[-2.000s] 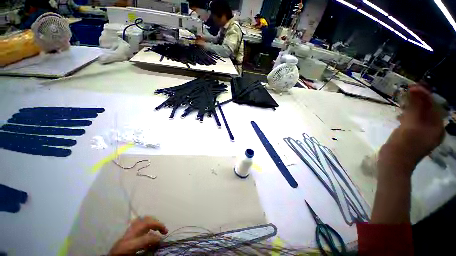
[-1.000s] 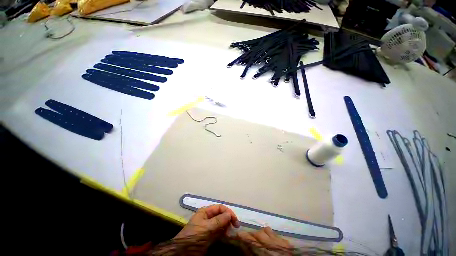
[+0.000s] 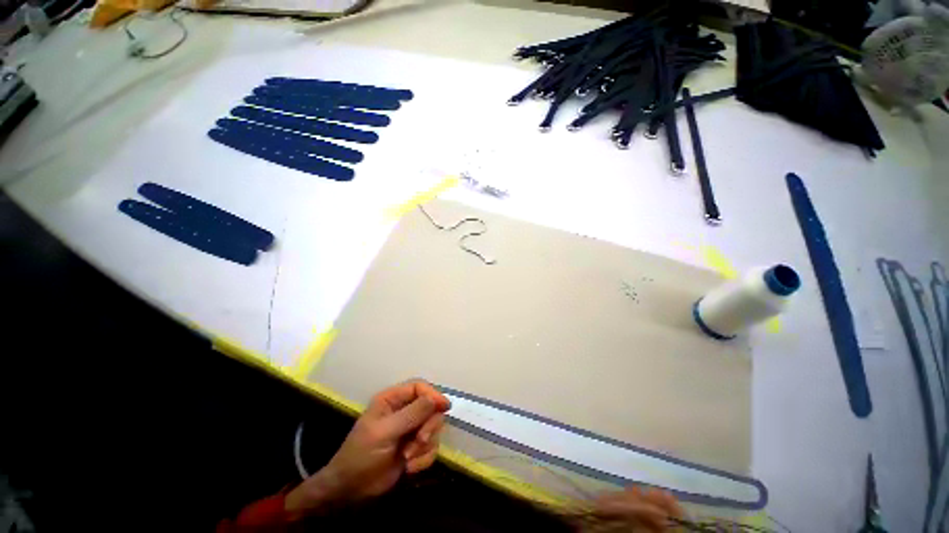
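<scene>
The long fabric band (image 3: 593, 446) lies reverse side up along the front edge of the beige work sheet (image 3: 541, 302), its white centre ringed in grey-blue. My left hand (image 3: 390, 437) pinches at its left end and covers that tip. My right hand (image 3: 630, 510) is blurred at the bottom edge, below the band's right part; its grip is unclear. Fine thread strands (image 3: 520, 468) run between the band and the table edge. I cannot make out a needle.
A white thread cone (image 3: 747, 302) leans at the sheet's right. Navy bands (image 3: 312, 125) lie at left, one (image 3: 827, 292) at right. Scissors (image 3: 871, 500) are cut off at bottom right, near grey-blue loops (image 3: 921, 344). Black straps (image 3: 635, 73) are heaped at top. A cord piece (image 3: 473, 234) lies on the sheet.
The view has shifted from the room down to the table. Since a second ago, my left hand has moved from the band's middle to its left end; my right hand has moved right, away from it.
</scene>
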